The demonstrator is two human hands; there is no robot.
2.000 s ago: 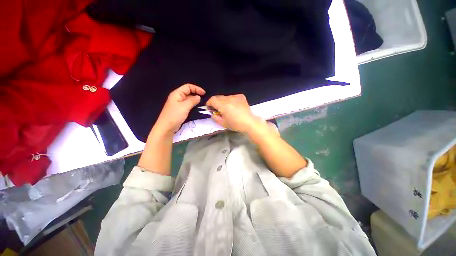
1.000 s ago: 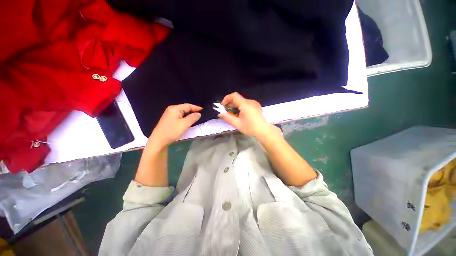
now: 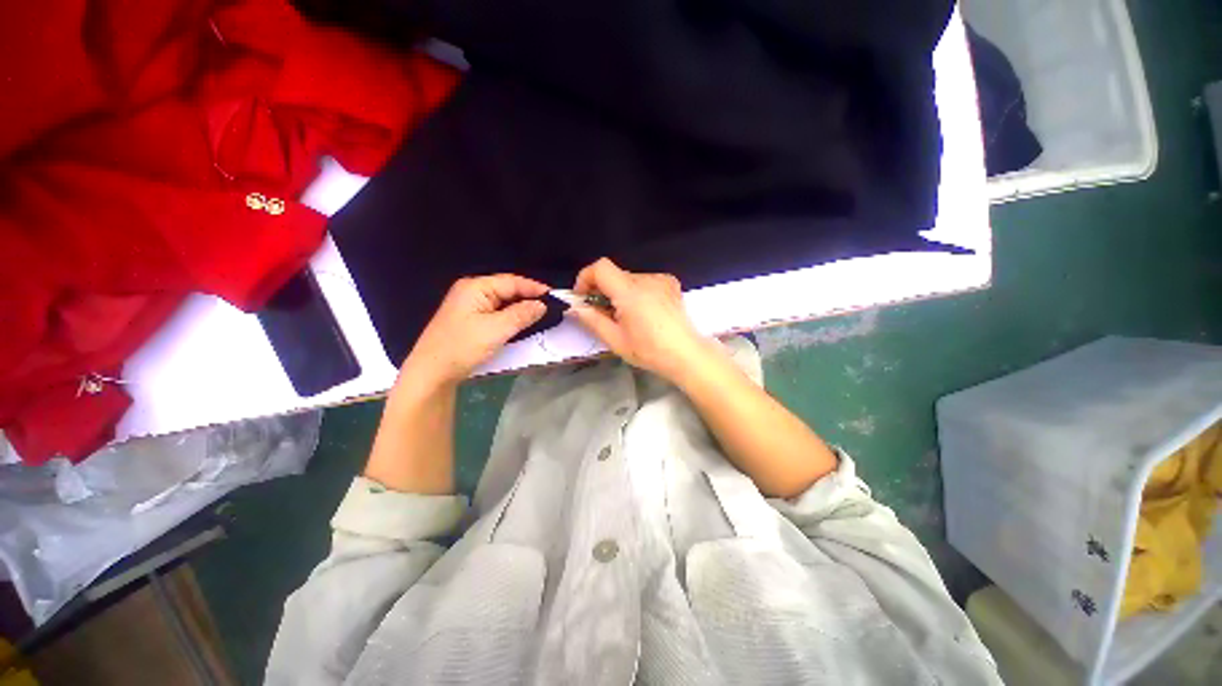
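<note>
The dark jacket point(image 3: 643, 148) lies spread over the white table, its lower edge near the table's front edge. My left hand point(image 3: 472, 327) pinches that edge between thumb and fingertips. My right hand point(image 3: 633, 316) holds small thread snips point(image 3: 571, 298), mostly hidden in the fingers. Their pale tips point left and meet the cloth at my left fingertips. A thin dark loose thread lies on the white table just below the hands. Whether the blades are closed is too small to tell.
A red garment heap point(image 3: 134, 174) with paired buttons covers the table's left. A black smartphone point(image 3: 311, 335) lies beside it. A white bin point(image 3: 1072, 164) with dark cloth stands beyond the right end. A grey-white bin point(image 3: 1039, 442) with yellow cloth stands lower right. Clear plastic point(image 3: 161, 483) hangs lower left.
Since one second ago my right hand has moved slightly left, bringing the snips' tips to the cloth at my left fingertips. My left hand has barely moved.
</note>
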